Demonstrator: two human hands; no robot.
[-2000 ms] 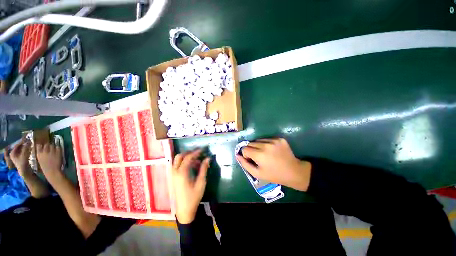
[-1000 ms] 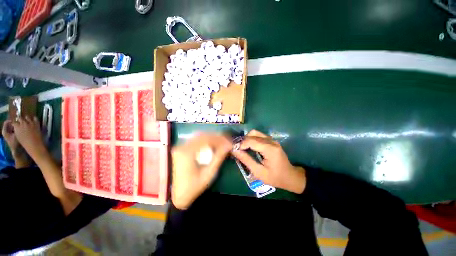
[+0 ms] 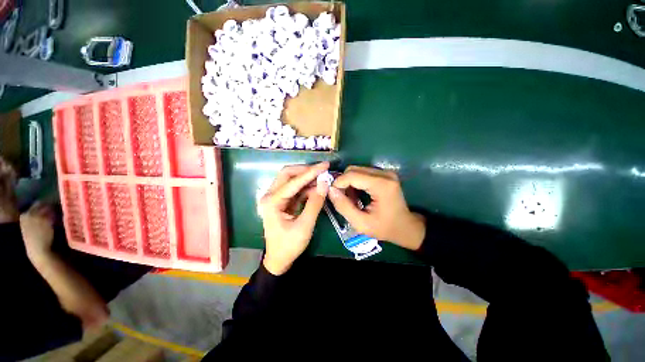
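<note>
The loop-shaped unit (image 3: 361, 244) lies slanted on the green surface, its blue-and-white end towards me and its far end between my fingers. My left hand (image 3: 293, 212) pinches a small white plastic part (image 3: 326, 178) at the far end of the unit. My right hand (image 3: 375, 205) grips the unit's far end from the right, fingertips close to the left ones. Fingers hide the joint between part and unit. An open cardboard box (image 3: 311, 113) holds a heap of white parts just beyond my hands.
A pink compartment tray (image 3: 141, 180) holds tiny pieces left of my hands. Another loop unit (image 3: 107, 51) lies beyond it. A metal rail (image 3: 452, 54) crosses the green surface (image 3: 481, 127). A neighbouring person's arm (image 3: 56, 261) is at the left edge.
My left hand has come from the left to meet my right hand at the unit's far end, with a white part in its fingers. The view has shifted, so box and tray appear higher.
</note>
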